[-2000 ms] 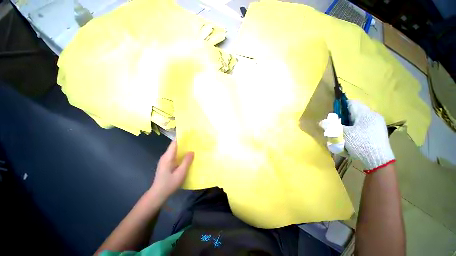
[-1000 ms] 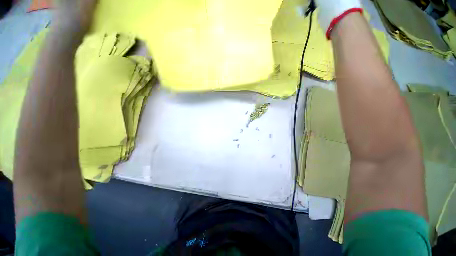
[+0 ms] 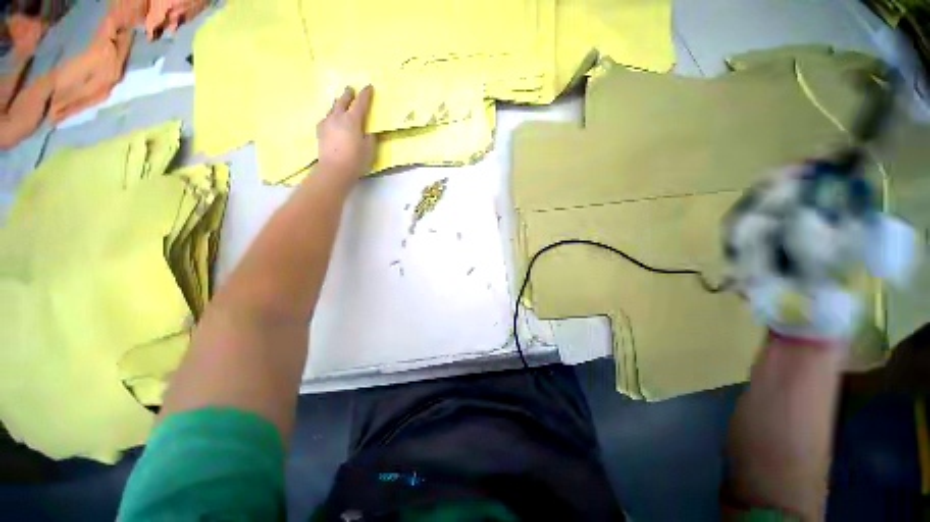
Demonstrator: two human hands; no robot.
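Observation:
My bare left hand (image 3: 347, 133) rests on the near edge of the yellow panel stack (image 3: 296, 61) at the far side, fingers a little apart. My gloved right hand (image 3: 790, 255) is strongly blurred over the olive panel stack (image 3: 653, 245). It holds the scissors (image 3: 872, 112), whose dark blurred blades point up and away. A white lump shows beside the glove. A black cord (image 3: 612, 248) runs from near the right hand over the olive stack and down past the table's near edge.
Another yellow panel stack (image 3: 82, 296) lies at the left. Orange pieces (image 3: 92, 71) lie at the far left. Small yellow-brown trimmings (image 3: 428, 204) lie on the pale tabletop (image 3: 408, 306). A black apron (image 3: 469, 449) shows at my lap.
The large yellow panel has left my lap and lies at the far side. My left hand is on the yellow panels there. My right hand has moved right and nearer, over the olive stack.

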